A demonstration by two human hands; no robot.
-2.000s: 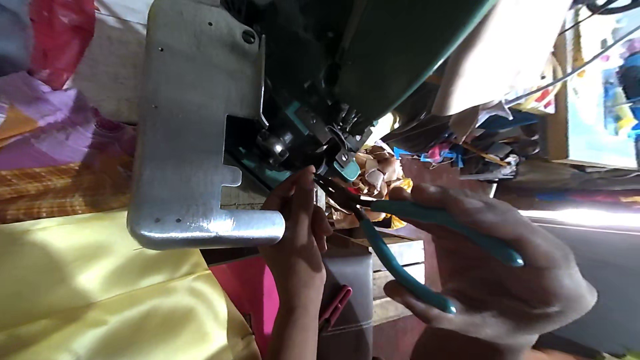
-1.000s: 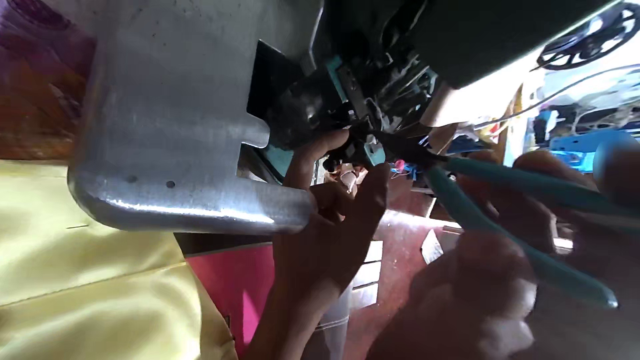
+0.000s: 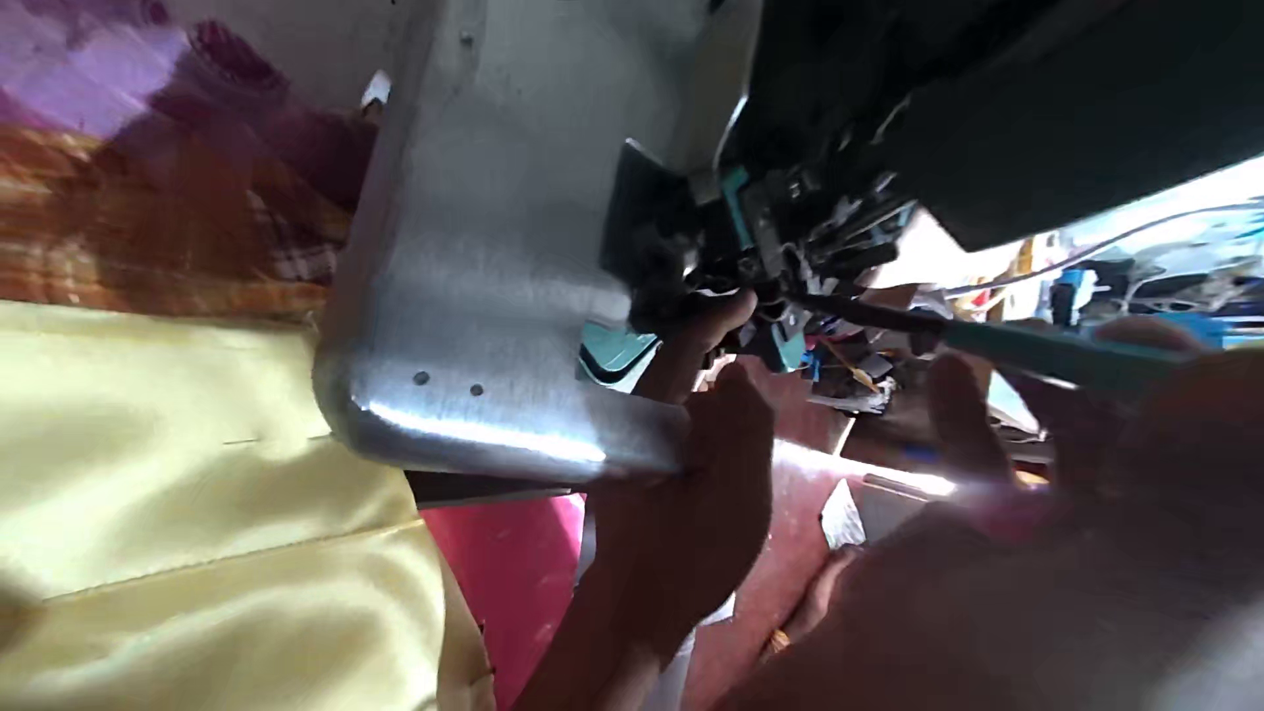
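My right hand (image 3: 1047, 523), large and blurred at the right, is closed around pliers (image 3: 1037, 351) with teal handles. Their dark jaws reach left into a cluster of small metal parts (image 3: 780, 257) on a machine that looks like a sewing machine. My left hand (image 3: 691, 434) comes up from below, past the rounded end of a brushed-metal plate (image 3: 494, 296). Its thumb and fingers are at the underside of the small parts; whether they pinch something is hidden. A teal piece (image 3: 787, 351) shows just beneath the jaws.
Yellow satin fabric (image 3: 197, 494) spreads at the lower left, with patterned orange and purple cloth (image 3: 178, 197) above it. A dark machine body (image 3: 1066, 128) overhangs at the upper right. Below are a pink item (image 3: 504, 592) and a reddish floor (image 3: 780, 513) with scraps beyond.
The pliers' handles, spread apart two seconds ago, now look closer together, and the jaws have reached in among the small parts. The view has moved in closer to the machine.
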